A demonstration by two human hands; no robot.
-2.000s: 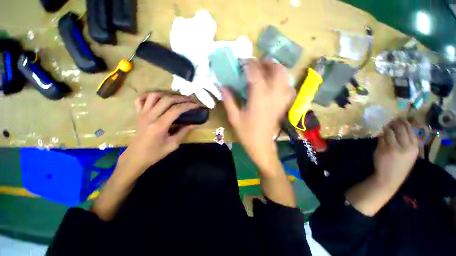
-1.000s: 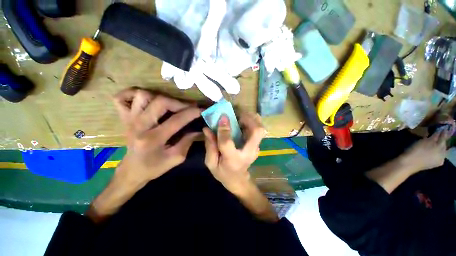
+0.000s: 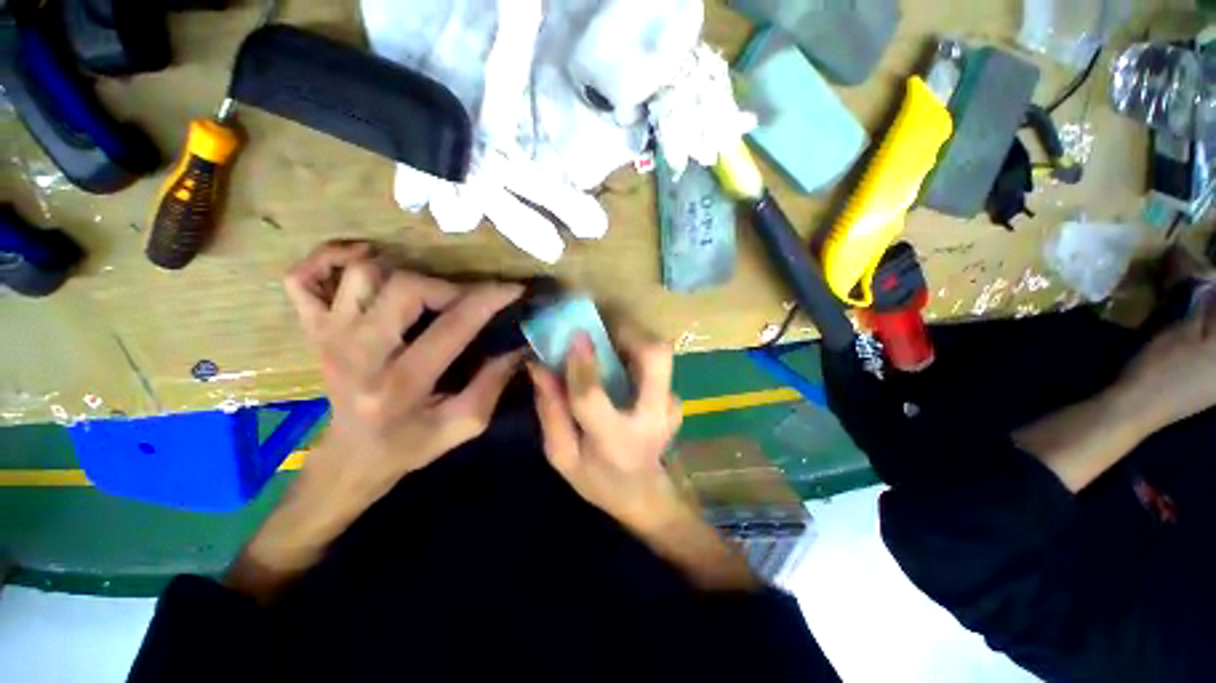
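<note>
My left hand [image 3: 400,347] is bare and grips a black plastic housing [image 3: 478,350] at the bench's front edge; the fingers hide most of it. My right hand [image 3: 607,427] is bare and pinches a small pale teal sanding pad [image 3: 574,336] between thumb and fingers. The pad is tilted, at the right end of the housing; whether they touch is hard to tell.
Behind lie a black shell [image 3: 350,100], a screwdriver [image 3: 194,194], white gloves [image 3: 514,120], sanding pads [image 3: 804,118], a long black-handled tool [image 3: 800,267], a yellow knife [image 3: 891,194] and a red-black tool [image 3: 902,310]. Another person's arm [image 3: 1120,400] is at right.
Since two seconds ago, my right hand has come from the pads at the back to the housing and holds a teal pad. Over the last second both hands have stayed close together, with the view shifted slightly.
</note>
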